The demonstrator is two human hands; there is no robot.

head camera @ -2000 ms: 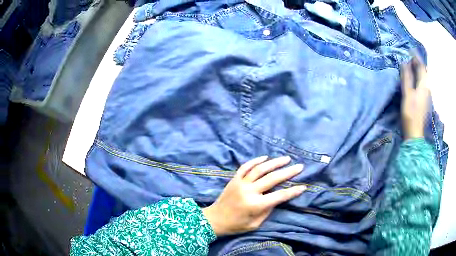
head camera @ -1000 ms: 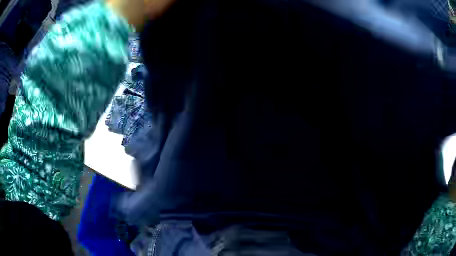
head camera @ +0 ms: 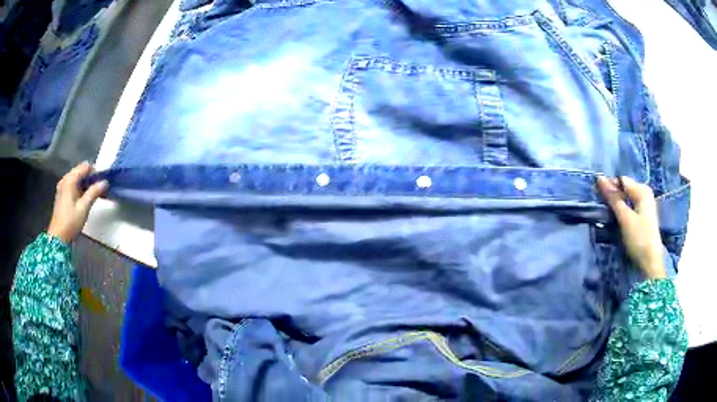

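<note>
A faded blue denim garment (head camera: 259,102) lies in front of me, with a stitched patch pocket (head camera: 417,110) on its upper part. Its button placket (head camera: 369,183) runs straight across the view, with several pale round buttons. My left hand (head camera: 77,196) pinches the left end of the placket between thumb and fingers. My right hand (head camera: 630,210) grips the placket near its right end. The inner side of the garment (head camera: 354,243) hangs below the placket, with yellow-gold seams near the bottom. No tool can be made out in either hand.
More denim lies under and behind the garment on a white table (head camera: 145,98) with a rounded edge. A pale tub (head camera: 102,86) with denim stands at the upper left. A blue bin (head camera: 153,338) is below the table edge. The floor at left has a yellow mark.
The garment has been flipped from its inner side to show the outer face, pocket and placket. My left hand has moved from mid-cloth to the far left, and both hands now hold the placket.
</note>
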